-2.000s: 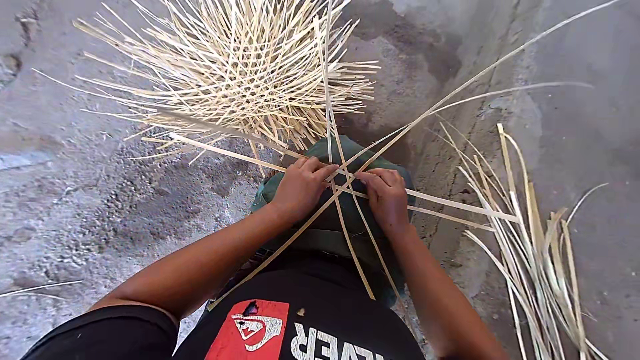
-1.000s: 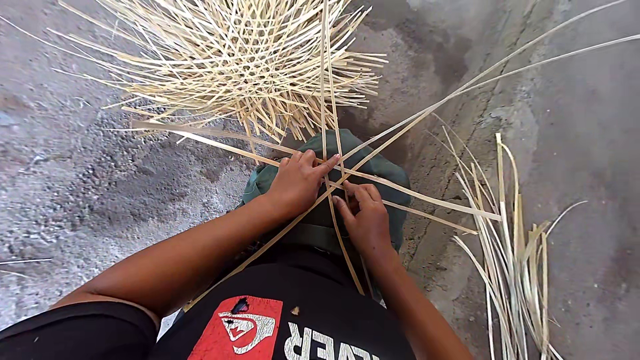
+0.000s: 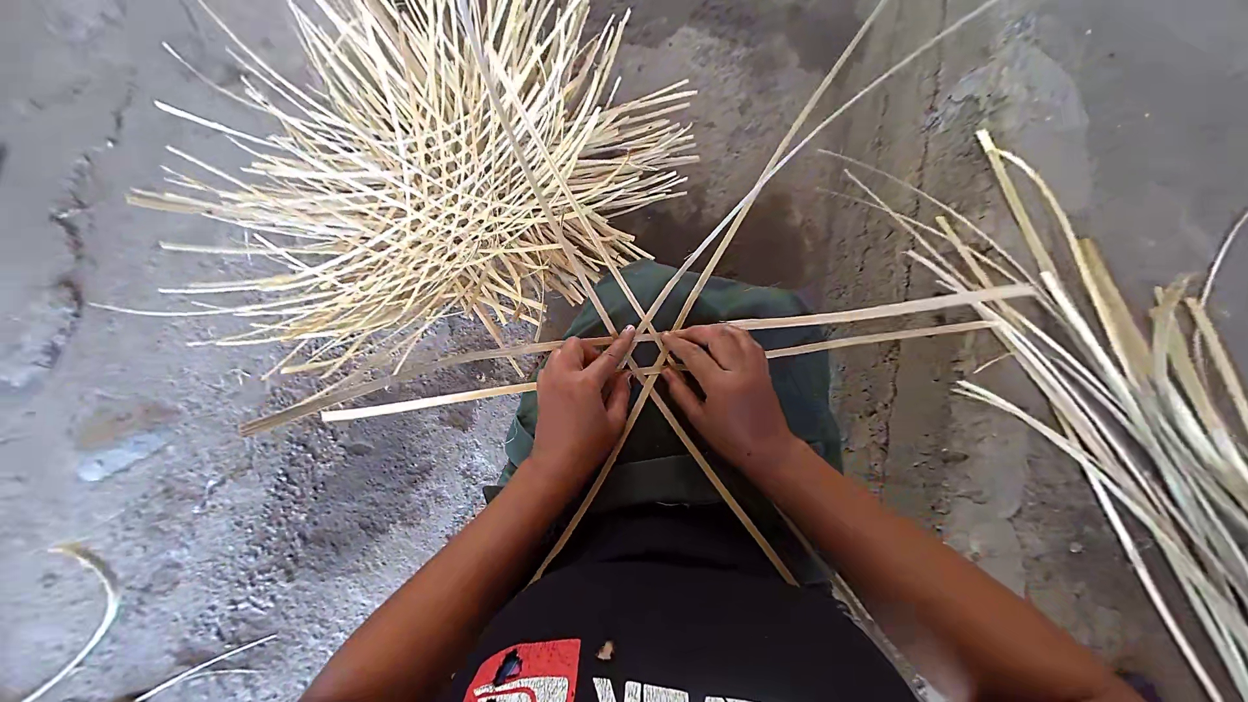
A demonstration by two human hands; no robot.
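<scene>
Several flat pale strips, likely bamboo or cane, cross in a small open star weave [image 3: 647, 351] over the green cloth [image 3: 673, 429] on my lap. My left hand [image 3: 582, 395] pinches the weave at its left side, the index fingertip near the upper crossing. On the right side, my right hand [image 3: 726, 385] has fingertips and thumb on the crossings. Two long strips [image 3: 877, 312] run out to the right beyond my right hand, and their other ends reach left past my left hand. Other pairs run diagonally up and down. Parts of the crossings are hidden under my fingers.
A stack of woven strip pieces with splayed ends [image 3: 429, 175] lies on the concrete floor ahead to the left. A loose bundle of strips [image 3: 1121, 390] lies to the right, close to the long strip ends. A curved strip [image 3: 102, 604] is on the floor at lower left.
The woven strips have turned, so the pair that sloped down to the right now rises slightly that way. My right hand has moved up beside the crossings. The view has shifted.
</scene>
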